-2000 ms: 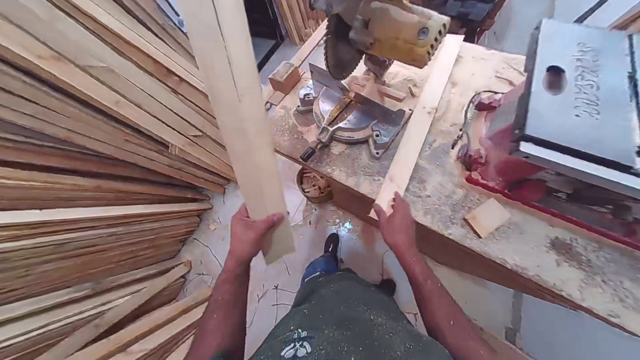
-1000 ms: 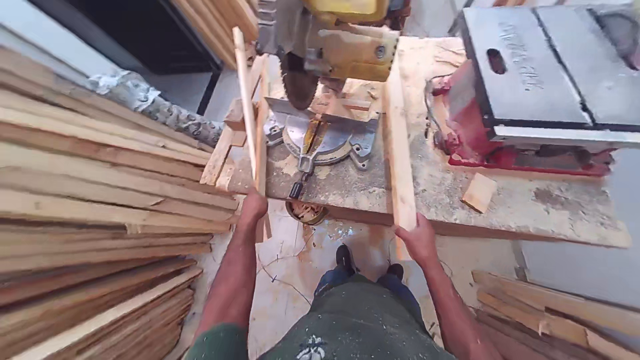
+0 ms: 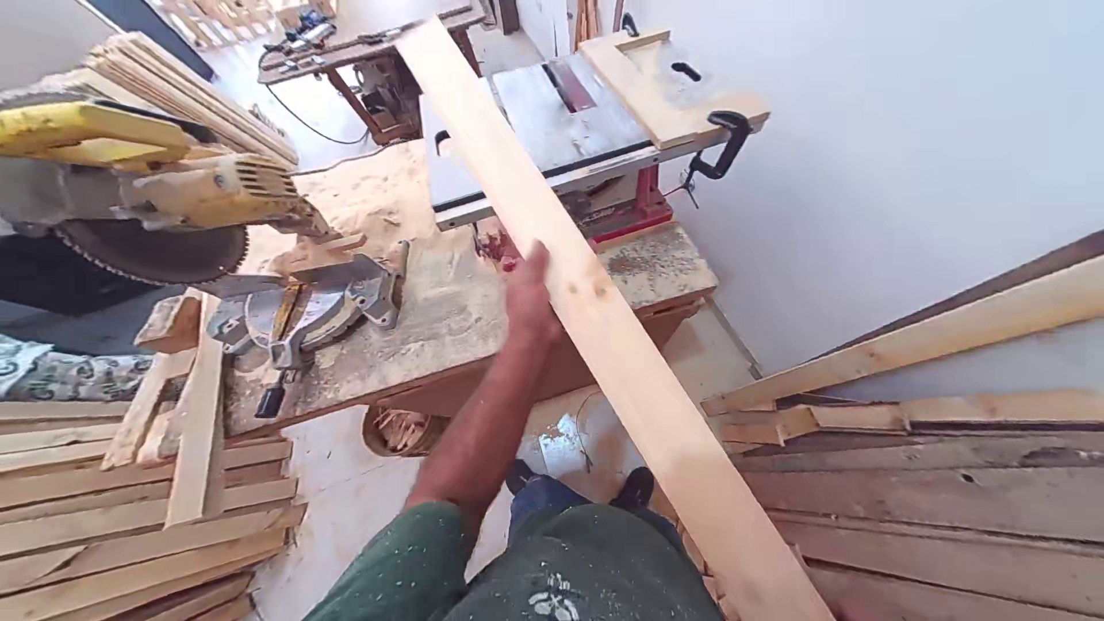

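My left hand (image 3: pixel 528 297) grips the left edge of a long pale wooden board (image 3: pixel 617 341), its thumb on the face. The board slants from the table saw (image 3: pixel 569 121) at the top down to the lower right, past my body. Only a blurred bit of my right hand (image 3: pixel 854 608) shows at the bottom edge, close to the board's lower end; its fingers are hidden. To the left stands a yellow miter saw (image 3: pixel 198 190) with its toothed blade raised above the base. Another board (image 3: pixel 197 414) lies at the left end of the workbench (image 3: pixel 448 319).
Stacked boards (image 3: pixel 138 517) fill the lower left, and more planks (image 3: pixel 931 483) lie at the right. A round container of wood scraps (image 3: pixel 401 431) stands below the bench edge. A black clamp (image 3: pixel 724 147) holds a wooden piece on the table saw. Behind is another table (image 3: pixel 371 43).
The view has swung strongly to the right. My left hand, which held a board left of the miter saw, is now on a board right of it. One board now lies at the bench's left end.
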